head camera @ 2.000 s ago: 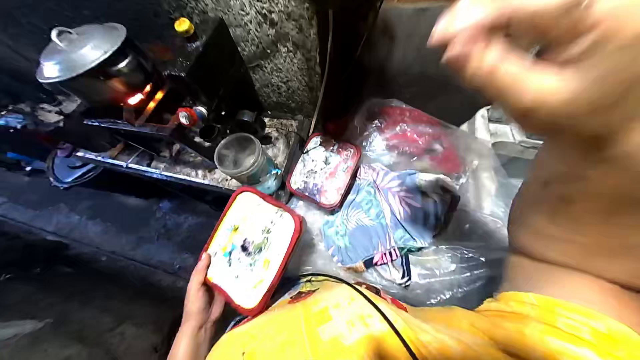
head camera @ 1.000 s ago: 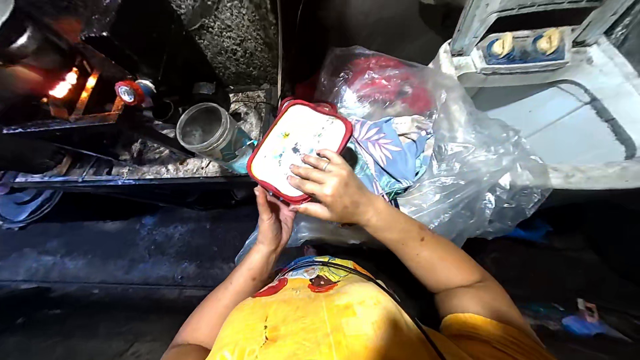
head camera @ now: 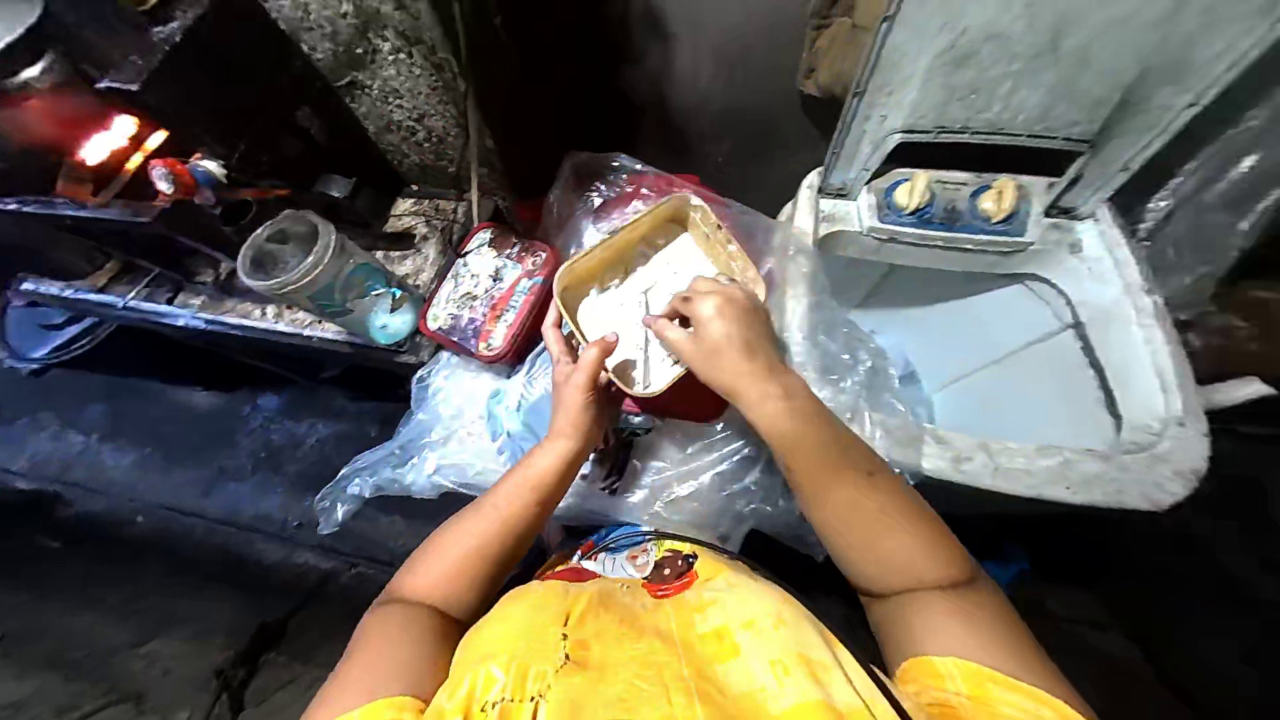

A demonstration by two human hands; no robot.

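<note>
My left hand [head camera: 580, 375] grips the lower left wall of a rectangular plastic container [head camera: 735, 250] with a red outside and a yellowish inside. White powder [head camera: 620, 310] lies in it. My right hand [head camera: 722, 335] is over the powder with thumb and fingertips pinched on a thin white piece, perhaps a spoon handle; its exact kind is unclear. A red-rimmed lid or box with a worn printed top [head camera: 488, 292] rests left of the container. Clear plastic sheeting [head camera: 680, 480] and partly hidden cloth lie beneath.
A cloudy plastic jar [head camera: 325, 270] leans on the cluttered ledge [head camera: 190, 310] at the left. Behind it, flames [head camera: 108, 140] burn in a stove. At the right stands a washing machine [head camera: 1070, 480] with its lid raised and two knobs [head camera: 955, 200] showing.
The container's inside and white powder now show, where a red-rimmed lid was before. My right hand has moved from that lid to over the powder. The view has shifted.
</note>
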